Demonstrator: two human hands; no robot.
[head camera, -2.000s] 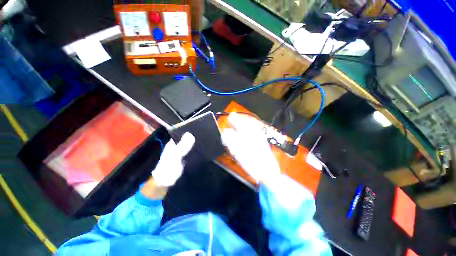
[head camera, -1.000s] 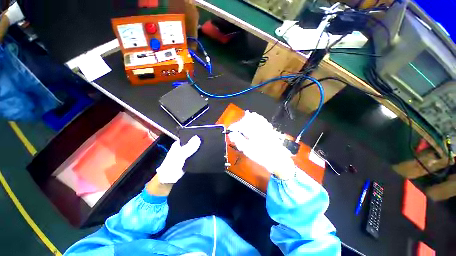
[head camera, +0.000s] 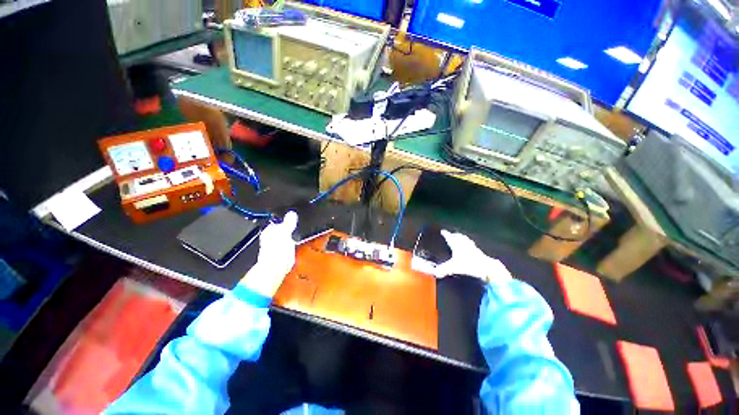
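Note:
My gloved left hand (head camera: 277, 250) is at the left edge of the orange mat (head camera: 373, 304). A dark flat shape with a thin pale edge, perhaps a black box, shows just beyond it; whether my fingers grip it is unclear. Another flat black box (head camera: 219, 233) lies on the bench left of that hand. My gloved right hand (head camera: 468, 258) is beyond the mat's right edge, thumb and fingers apart, with nothing clearly held. A connector block (head camera: 360, 250) lies at the mat's far edge, joined by leads and a blue cable (head camera: 400, 203). No box lies on the mat.
An open orange tester (head camera: 168, 174) stands at the left, near a white paper (head camera: 74, 211). Salmon-red pads (head camera: 585, 292) lie at the right. A beige oscilloscope (head camera: 300, 65) and a second one (head camera: 527, 121) stand on the shelf. A bin with red-pink sheets (head camera: 117, 348) is lower left.
The view has tilted up and turned right. The black box has left its place above the mat's near-left corner. My right hand has moved from over the mat to its right side, away from the leads.

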